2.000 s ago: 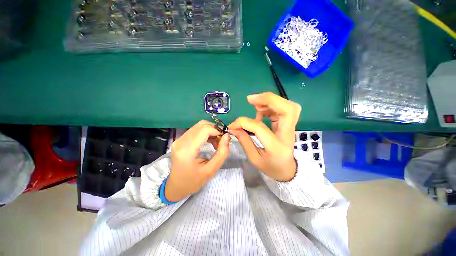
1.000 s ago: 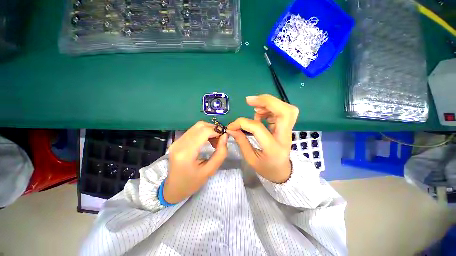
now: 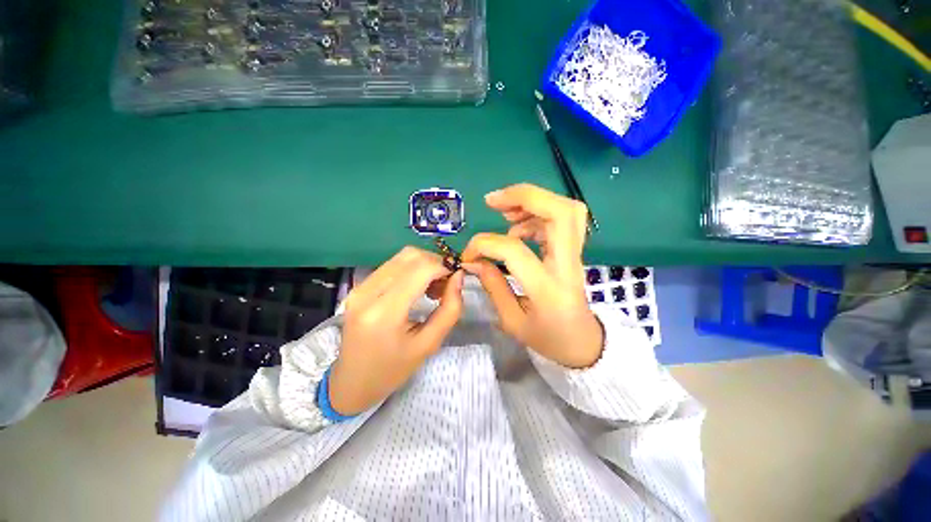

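Observation:
A small dark camera lens module (image 3: pixel 447 255) with a short tail is pinched between the fingertips at the mat's near edge. My left hand (image 3: pixel 396 324) grips it with thumb and forefinger. My right hand (image 3: pixel 536 280) meets it from the right with thumb and forefinger closed at the module; its other fingers are raised and bent. Whether a tiny part is between the right fingertips is too small to tell. The rounded square housing (image 3: pixel 437 212) lies on the green mat just beyond the fingertips. Black tweezers (image 3: pixel 560 163) lie on the mat beyond my right hand.
A module blister tray (image 3: pixel 296 90) is at the far left. A blue parts bin (image 3: pixel 682 63) holds white plastic parts (image 3: pixel 610 80). Stacked clear trays (image 3: pixel 788 133) lie right of it. Below the bench edge are a black compartment tray (image 3: pixel 240 321) and a white tray (image 3: pixel 650 324).
The right hand's raised fingers have shifted slightly left and closer together. The held module has turned a little between the fingertips. The whole view has drifted slightly.

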